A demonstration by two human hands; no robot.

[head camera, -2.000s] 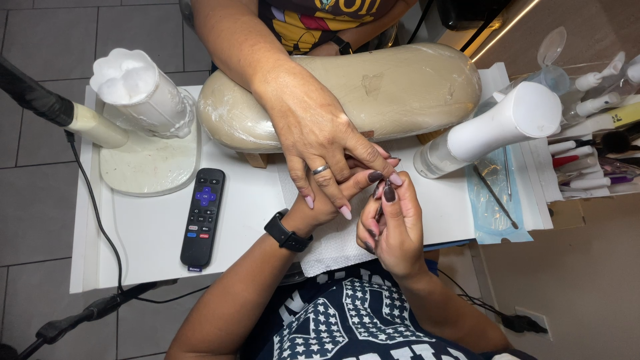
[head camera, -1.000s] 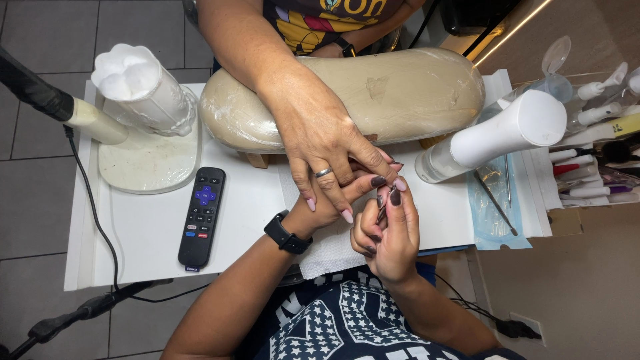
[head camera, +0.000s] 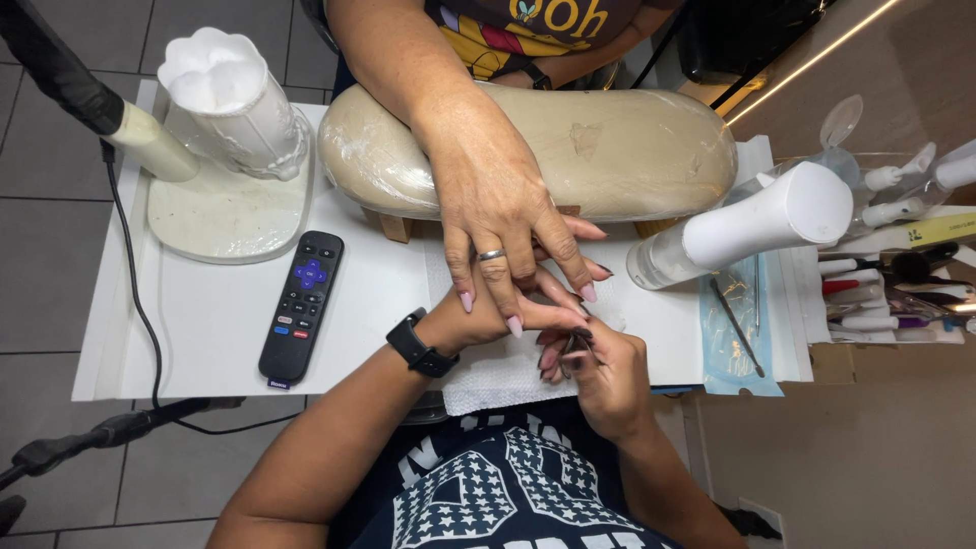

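My left hand [head camera: 484, 305], with a black watch [head camera: 421, 343] on its wrist, lies under the other person's hand [head camera: 499, 175], its fingers partly covered. That hand has pink nails and a ring, and its forearm rests on a plastic-wrapped beige armrest [head camera: 640, 152]. Close on the right, my right hand [head camera: 610, 366] is curled around a small dark metal tool [head camera: 572, 351], seemingly nippers, partly hidden by my fingers and blurred. Both my hands are above a white paper towel [head camera: 503, 381], near the other person's fingertips.
A black remote [head camera: 302, 309] lies on the left of the white table [head camera: 206, 335], below a lamp base [head camera: 229, 217] and a white ornate cup [head camera: 236, 107]. On the right stand a pump bottle [head camera: 732, 229], a blue pouch [head camera: 736, 335] with metal tools, and a holder of brushes [head camera: 884, 297].
My right hand has shifted slightly down, away from the other person's fingertips, and its fingers now look more curled. The other person's hand remains over my left hand.
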